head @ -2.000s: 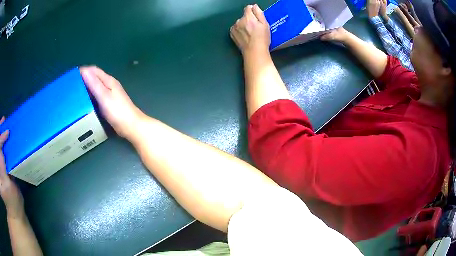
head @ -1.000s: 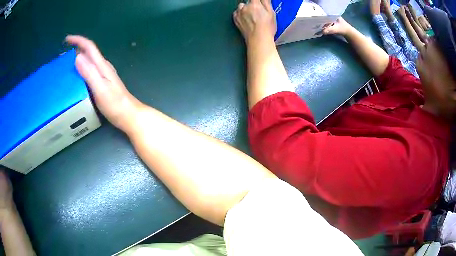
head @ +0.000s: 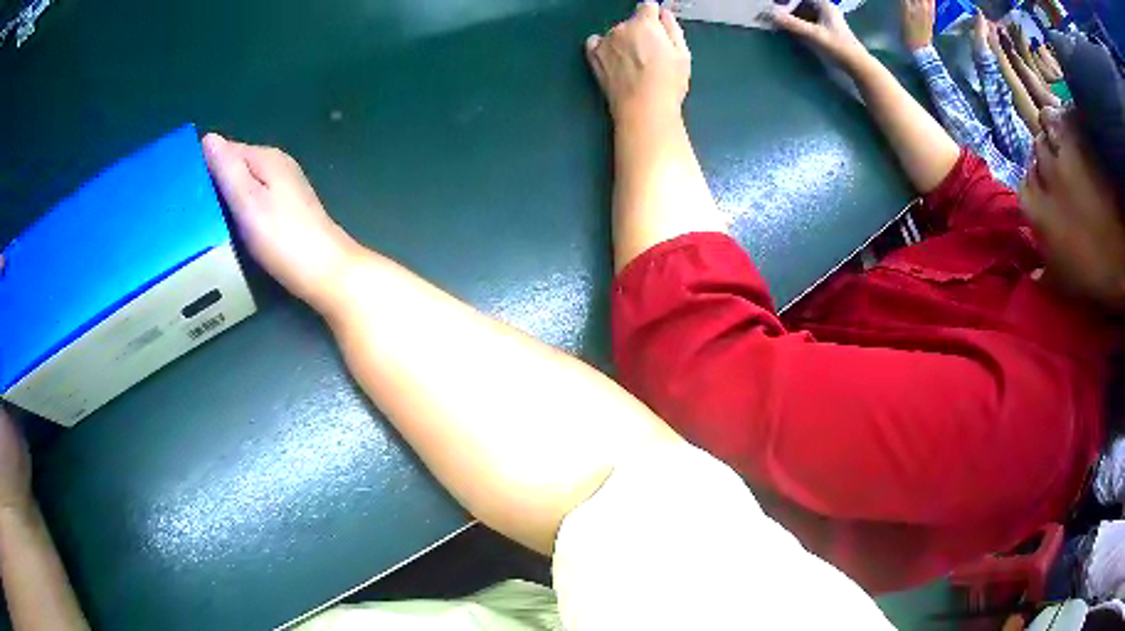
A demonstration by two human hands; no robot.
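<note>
A closed retail box (head: 117,253), bright blue on top with a white printed side towards me, lies on the dark green tabletop at the left. My right hand (head: 274,210) is pressed against the box's right end, its fingers at the far right corner and partly hidden behind the box. My left hand (head: 10,456) is at the box's left end, cut off by the picture's left edge, so its fingers barely show. The box sits between my two hands.
A co-worker in a red shirt (head: 864,394) and dark cap sits at the right, with one hand on the green tabletop (head: 469,160) and the other at a white box (head: 728,10) cut off by the top edge. More workers' arms show at the upper right.
The box has shifted slightly left. My right hand lifted with its fingers spread, then came back against the box end. The co-worker's box has moved up, mostly out of view.
</note>
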